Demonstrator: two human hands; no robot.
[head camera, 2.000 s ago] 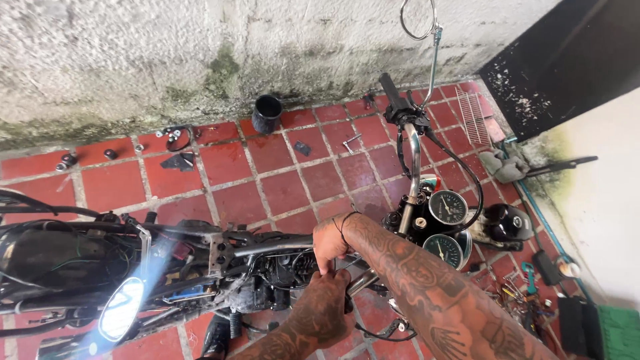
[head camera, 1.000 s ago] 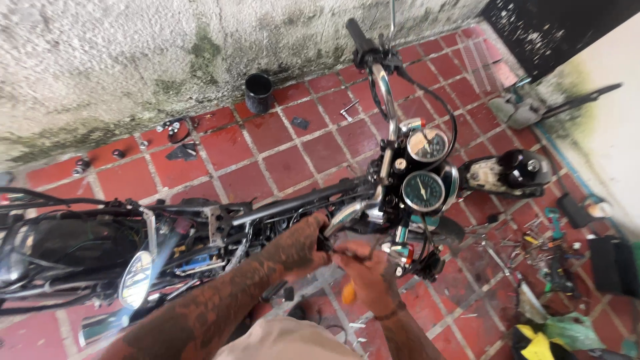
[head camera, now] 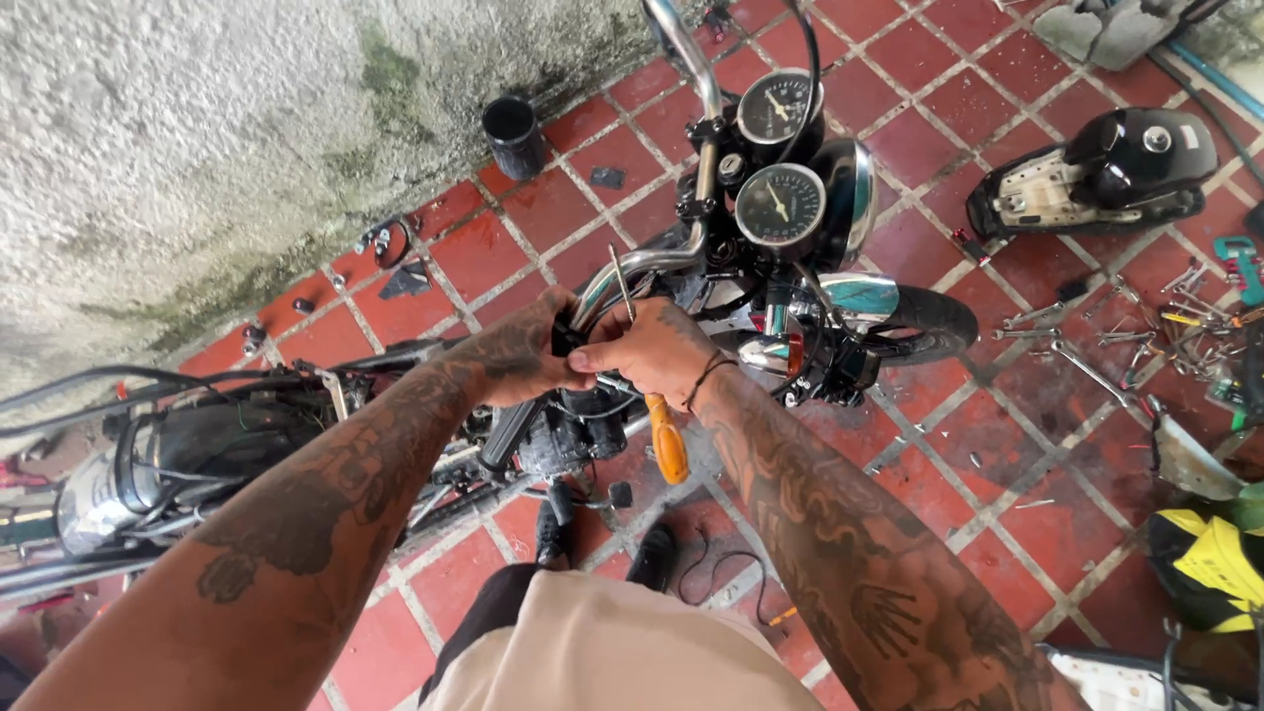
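Both hands meet at the near end of the motorcycle's chrome handlebar [head camera: 703, 178], just above the black rubber grip [head camera: 509, 434]. My left hand [head camera: 533, 351] is closed around a black fitting on the bar, its thumb touching the right hand's fingers. In my right hand [head camera: 647, 346] is a screwdriver with an orange handle [head camera: 670, 444]; the handle hangs below the palm and the metal shaft points up past the fingers. Two round gauges [head camera: 780, 204] sit beyond the bar, with the front wheel [head camera: 933, 326] to their right. What the fingertips touch is partly hidden.
A black cup [head camera: 513, 136] stands by the rough wall. A black fuel tank [head camera: 1145, 153] rests on the tiles at upper right. Wrenches [head camera: 1091, 373] and other tools lie scattered at right. My shoes [head camera: 652, 556] are beside the engine, near a thin cable [head camera: 731, 563].
The hands have come together at the handlebar, and the screwdriver's shaft now points upward in the right hand. The view has shifted closer to the handlebar.
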